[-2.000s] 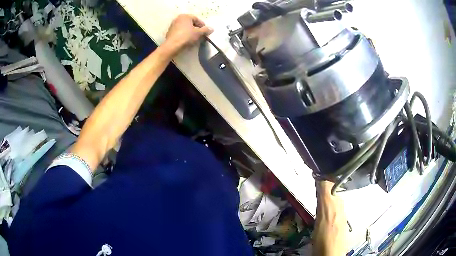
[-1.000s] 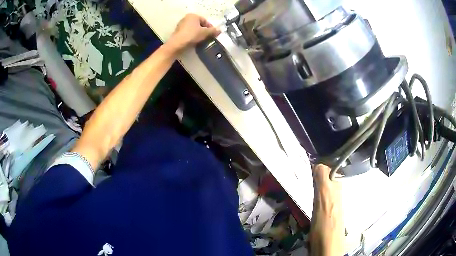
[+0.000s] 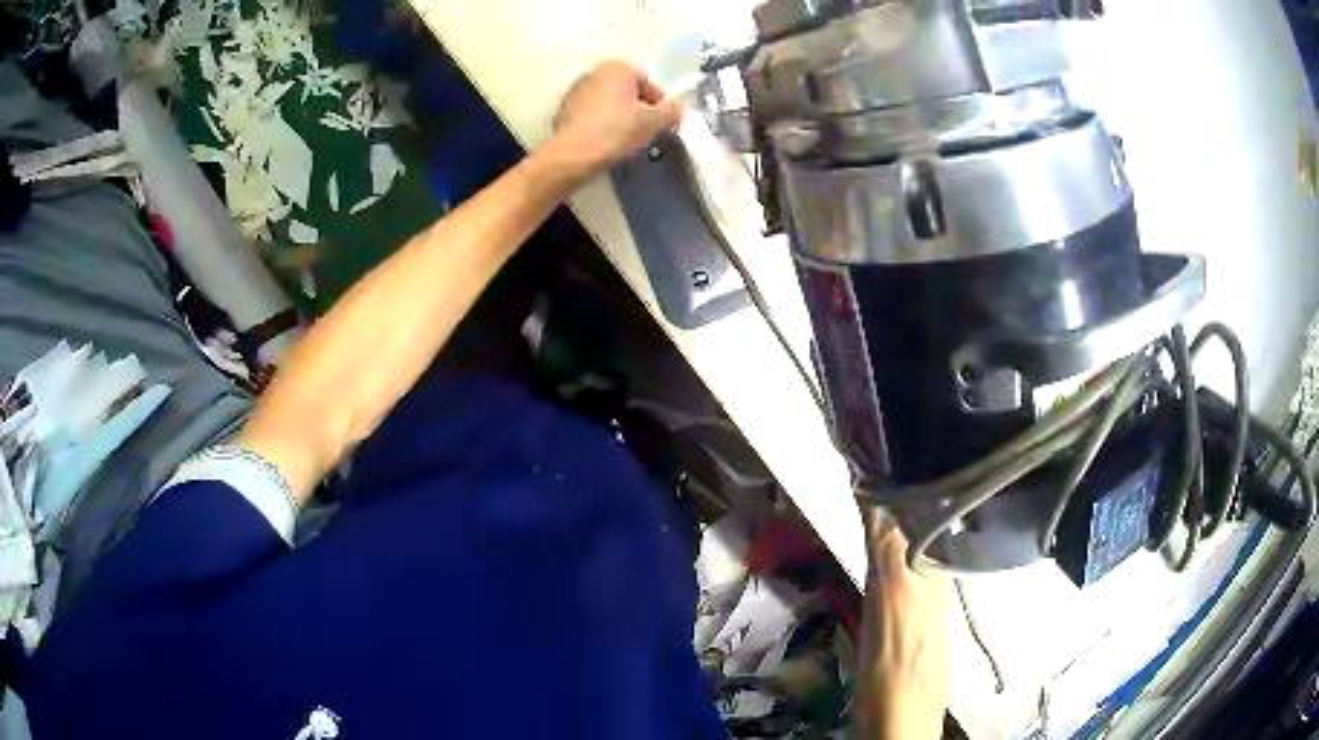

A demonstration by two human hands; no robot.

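The cloth cutting machine [image 3: 955, 275] stands upright at the centre right, its silver-and-black motor body large in view. Grey cable is looped around its lower part. The dark base plate [image 3: 674, 239] shows on the pale table to its left. My left hand [image 3: 615, 116] is at the lay edge above the plate, thumb and forefinger close together; whether they pinch anything cannot be told. A thin dark edge line runs from near its fingertips down beside the plate. My right hand's wrist [image 3: 885, 557] reaches up behind the lower motor body; the fingers are hidden. The blade is hidden.
The white paper-topped lay [image 3: 1230, 159] extends to the right. The cream table edge [image 3: 579, 217] runs diagonally. Pale scraps [image 3: 253, 130] litter the green floor at upper left, with more waste [image 3: 760, 614] below the table. Stacked layers curve along the lower right.
The machine appears more upright and farther up in view. Its base plate and my left hand sit farther right. My right wrist is farther left, and less of the plate shows.
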